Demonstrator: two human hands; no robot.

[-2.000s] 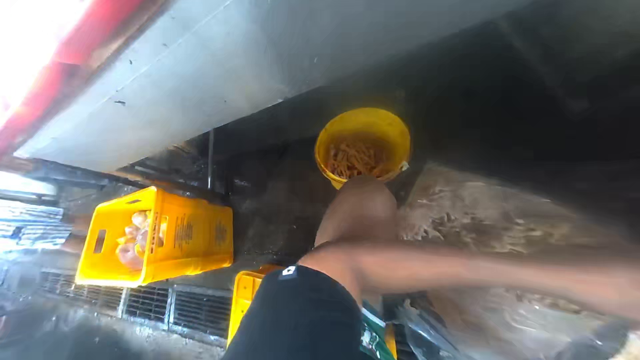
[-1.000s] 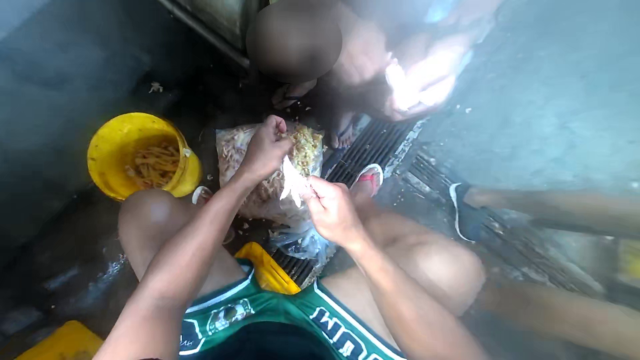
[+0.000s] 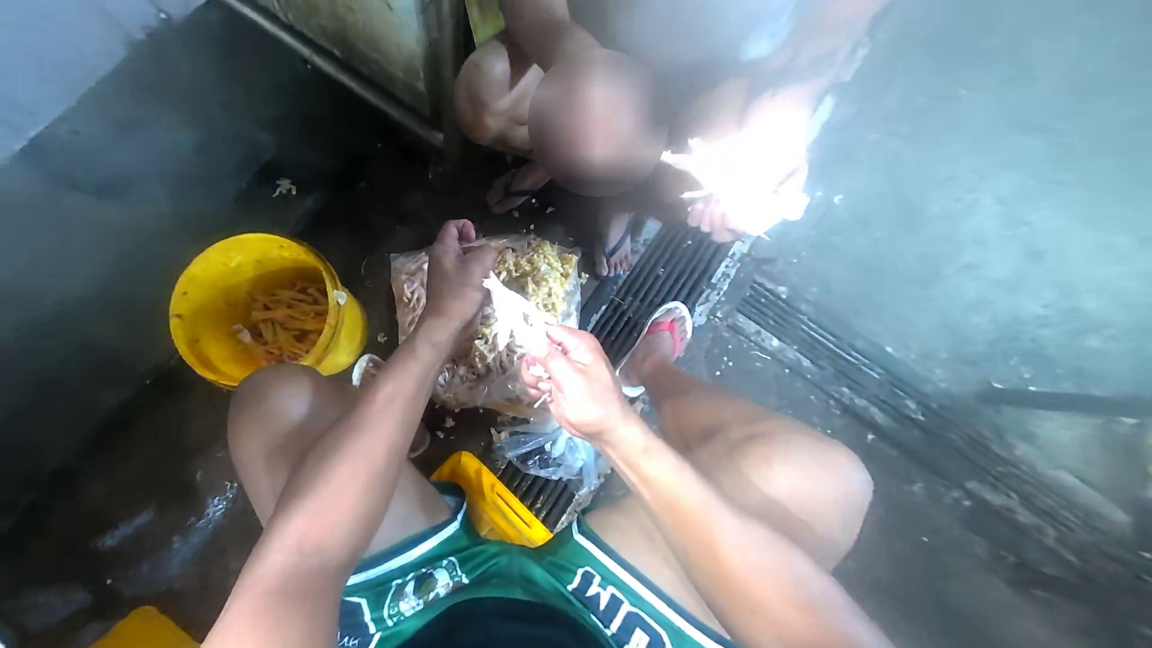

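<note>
My right hand (image 3: 576, 378) grips a pale, whitish piece of food (image 3: 513, 310), perhaps a chicken foot, over a clear plastic bag. My left hand (image 3: 457, 274) is up and to the left of it, fingers curled; whether something small is between them cannot be told. Below both hands lies the open clear plastic bag (image 3: 490, 373), filled with pale pinkish pieces and, at its upper right, yellowish ones (image 3: 540, 274). A yellow bucket (image 3: 211, 310) stands to the left with orange-brown, elongated pieces (image 3: 288, 319) inside.
A co-worker (image 3: 598, 117) crouches opposite, hands around something overexposed white. A metal drain grate (image 3: 661, 279) runs between our feet. Crumpled plastic (image 3: 549, 450) lies near a yellow crate edge (image 3: 495, 504) under me. Another yellow object (image 3: 148, 630) is at the lower left; scraps dot the wet floor.
The view has swung a lot since two seconds ago, when neither hand was clearly seen. Since one second ago, both hands have stayed over the bag, with the pale piece still in my right hand.
</note>
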